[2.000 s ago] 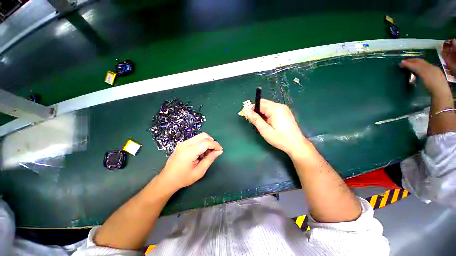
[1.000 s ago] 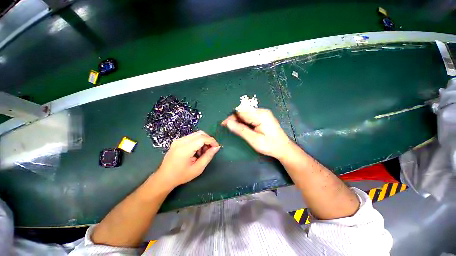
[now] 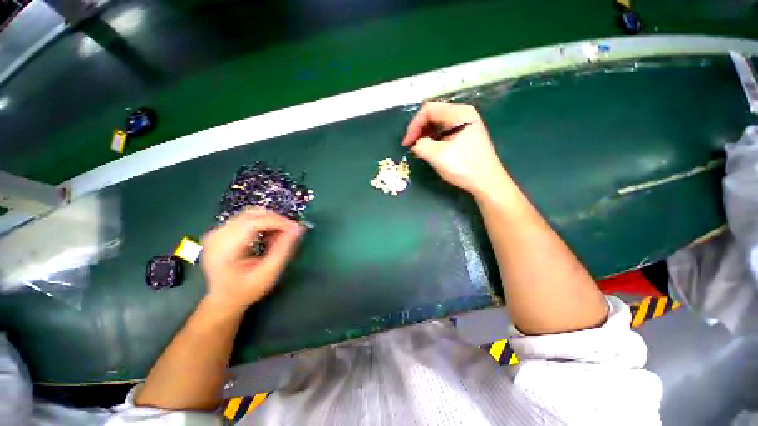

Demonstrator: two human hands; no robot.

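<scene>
My left hand (image 3: 245, 260) is blurred, thumb and fingertips close together, over the lower edge of a heap of small dark components (image 3: 262, 193). A tiny pale bit shows by its fingertips; I cannot tell if it is held. My right hand (image 3: 453, 148) is above and right of a small heap of whitish parts (image 3: 391, 177), near the white rail. It holds slim black tweezers (image 3: 456, 131); their tip is hard to make out. A black square housing (image 3: 164, 272) lies left of my left hand, with a yellow-edged white battery (image 3: 189, 250) beside it, partly covered by the hand.
A white rail (image 3: 332, 116) separates the green bench (image 3: 357, 291) from the green belt. On the belt are a dark unit (image 3: 141, 121) with its battery at left and another unit (image 3: 632, 21) at far right. Clear plastic sheeting (image 3: 58, 245) lies at left. Another person's sleeve (image 3: 742, 175) is at the right edge.
My right hand has moved up and right from the whitish heap, uncovering it. My left hand has moved left over the dark heap's lower part. The belt units appear further left.
</scene>
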